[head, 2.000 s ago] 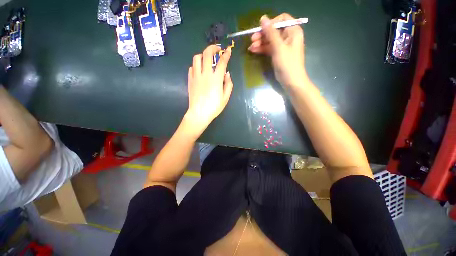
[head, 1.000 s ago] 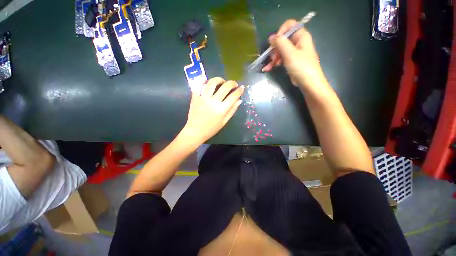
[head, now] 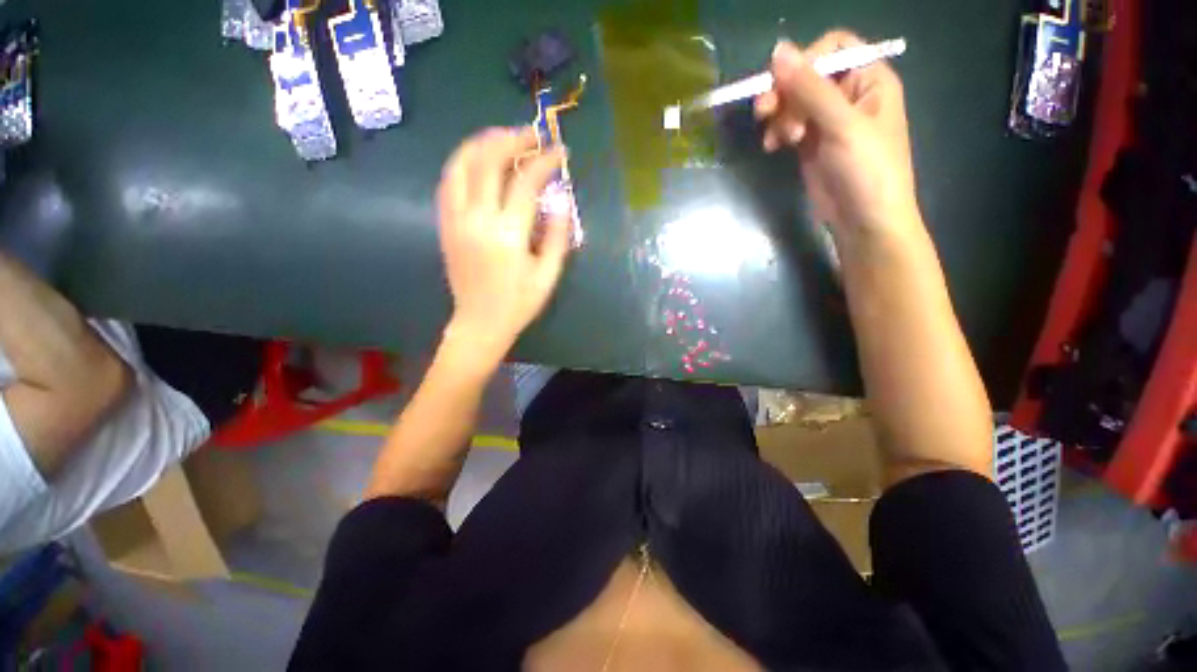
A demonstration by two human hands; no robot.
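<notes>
A flex circuit board assembly [head: 559,208] lies on the dark green bench, its blue and orange-yellow cable end pointing away from me, a black end module [head: 541,58] beyond it. My left hand [head: 503,223] is on the board's left side, thumb and fingers around its middle, slightly blurred. My right hand [head: 847,129] holds white tweezers [head: 814,68] like a pen. A small white piece [head: 672,117] shows near the tweezers' tip, over the amber film [head: 643,82]; whether the tips grip it is unclear. Red-pink specks [head: 688,326] lie on a clear sheet near the bench edge.
A board pile [head: 310,108] lies at the upper left, more boards [head: 16,99] at the far left. Another pile [head: 1050,82] is at the upper right beside red trays [head: 1079,250]. A person's arm and white clothing [head: 99,420] show at left.
Since one second ago, my right hand and tweezers have moved up and right, from beside the specks to the film. My left hand has moved from the board's near end up along its left side.
</notes>
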